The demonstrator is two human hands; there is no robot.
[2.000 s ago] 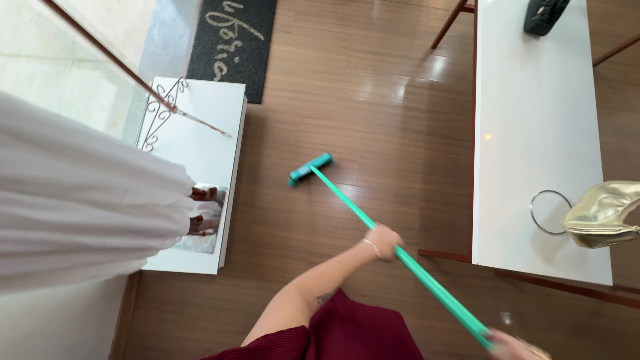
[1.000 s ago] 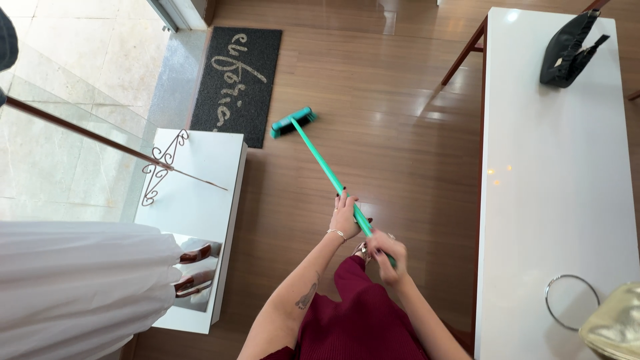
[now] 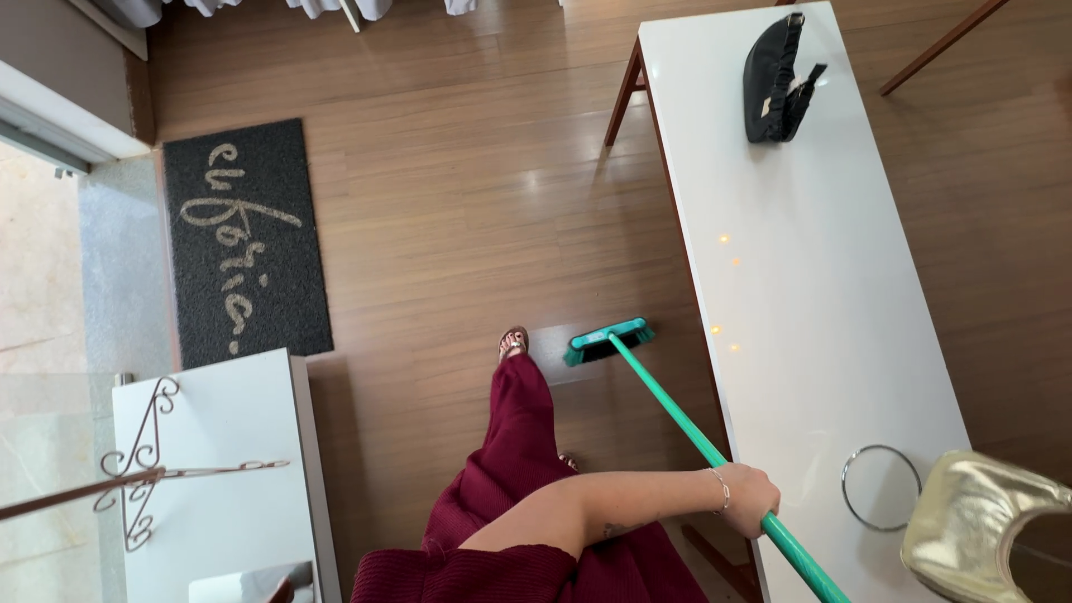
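A green broom (image 3: 682, 419) slants from the lower right to its bristled head, which rests on the wooden floor beside the long white table. Around the green handle, near the table's edge, my left hand (image 3: 748, 500) is closed; a chain bracelet is on its wrist. My right hand is out of the picture, and the handle's upper end runs past the bottom edge. My sandaled foot (image 3: 513, 342) stands to the left of the broom head.
The long white table (image 3: 804, 293) on brown legs carries a black bag (image 3: 775, 84), a metal ring (image 3: 881, 488) and a gold bag (image 3: 963, 519). A dark doormat with writing (image 3: 251, 251) lies by the doorway. At lower left are a low white display bench (image 3: 218, 435) and a scrolled metal rack (image 3: 138, 477).
The broom head has moved from near the doormat to beside the table. My right hand, on the handle a second ago, has left the view. The view has shifted strongly.
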